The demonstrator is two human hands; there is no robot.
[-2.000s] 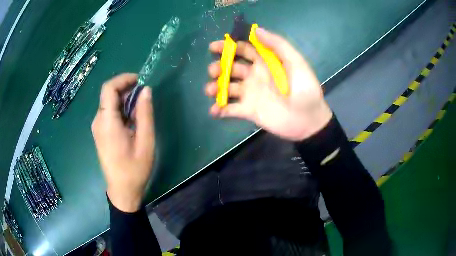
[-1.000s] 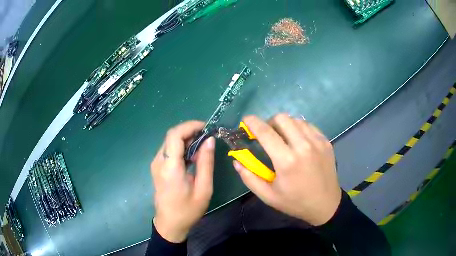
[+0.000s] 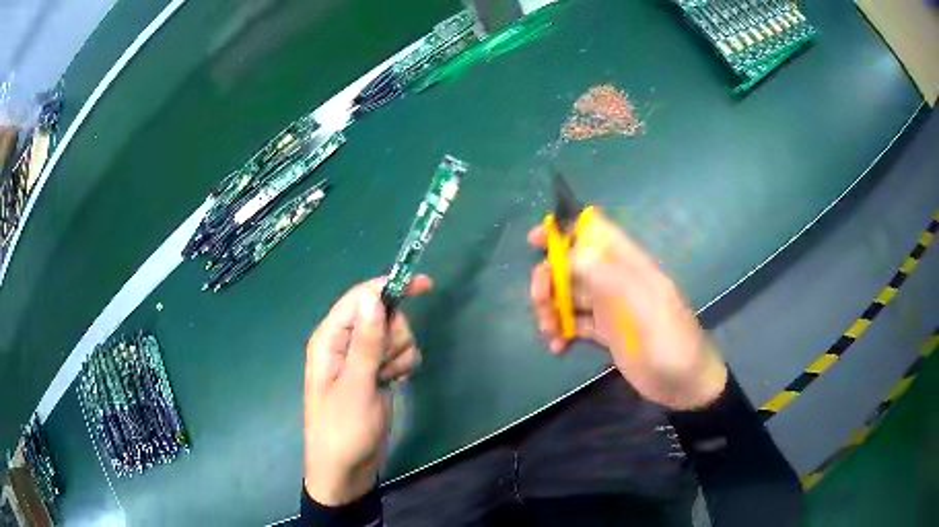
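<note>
My left hand (image 3: 355,376) holds a narrow green circuit board (image 3: 423,229) by its lower end, between thumb and fingers. The board points up and to the right, with pale components on its face. Its lower end and any wires are mostly hidden by the fingers. My right hand (image 3: 633,309) holds yellow-handled pliers (image 3: 561,270), slightly blurred, with the dark jaws pointing up. The pliers are apart from the board, to its right.
A loose pile of boards (image 3: 266,201) lies along the white strip. A row of boards (image 3: 132,403) lies at the left. A reddish heap of scraps (image 3: 603,112) lies beyond the pliers. Green thin strands (image 3: 492,51) are at the back; a board batch (image 3: 750,39) is at far right.
The pliers have moved away from the board, up and to the right. The left hand still holds the board, now turned more upright. The view has shifted slightly.
</note>
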